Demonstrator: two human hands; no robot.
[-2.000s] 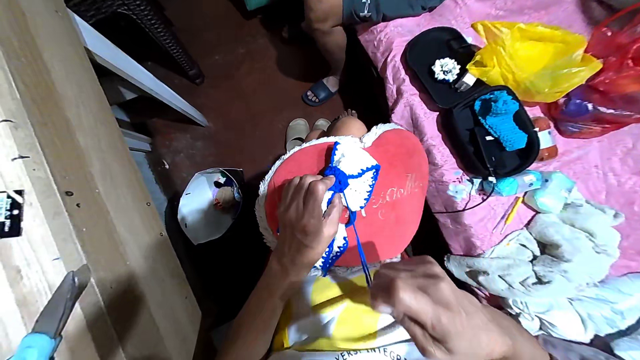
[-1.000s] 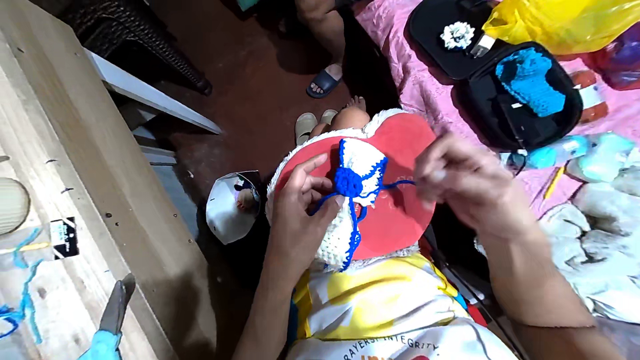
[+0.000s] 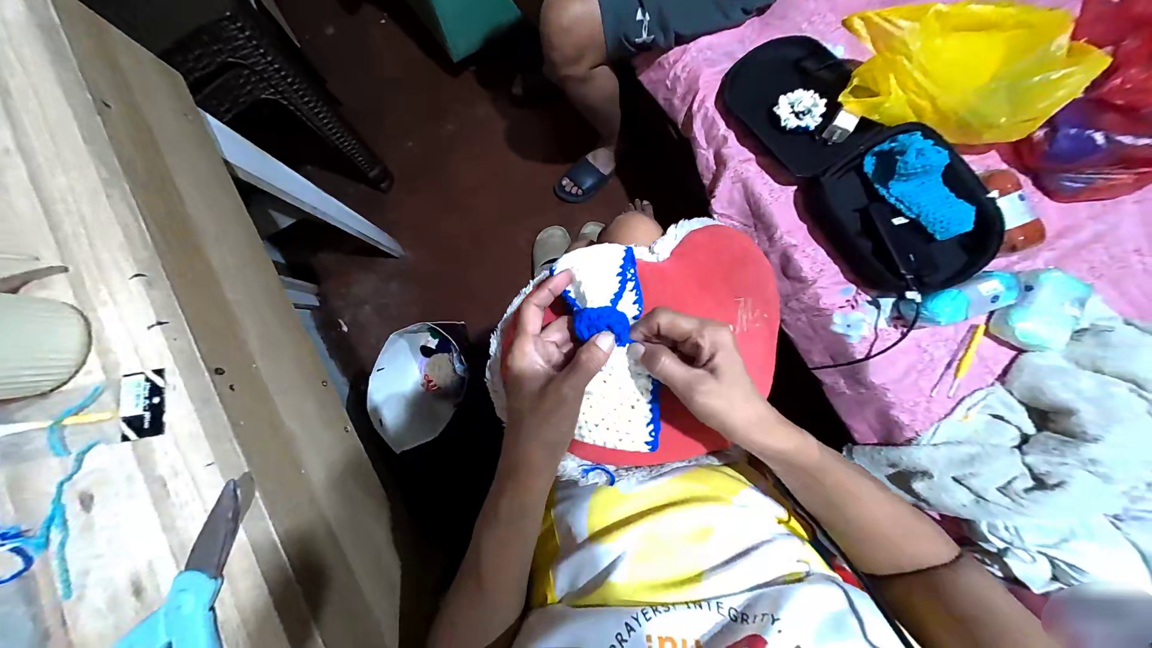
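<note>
A white crocheted bow (image 3: 612, 409) with blue edging and a blue wrapped centre lies over a red heart-shaped cushion (image 3: 720, 270) on my lap. My left hand (image 3: 549, 360) holds the bow from the left, its thumb at the lower edge of the blue centre (image 3: 601, 324). At the right side of that centre, my right hand (image 3: 688, 360) pinches with thumb and forefinger; what lies between these fingertips is too small to tell, perhaps the blue yarn. A short loop of blue yarn (image 3: 598, 472) shows at the cushion's lower edge.
Scissors (image 3: 207, 558), yarn scraps (image 3: 58, 504) and a wooden table (image 3: 225, 315) are at left. A white container (image 3: 418, 387) stands below it. On the pink cloth (image 3: 909, 387) lie an open black case (image 3: 949, 256), a yellow bag (image 3: 972, 72) and yarn. Another person's leg (image 3: 585, 81) is ahead.
My right hand, drawn away to the right with the blue yarn one second ago, has come back to the bow's centre. The bow has turned slightly under my left hand.
</note>
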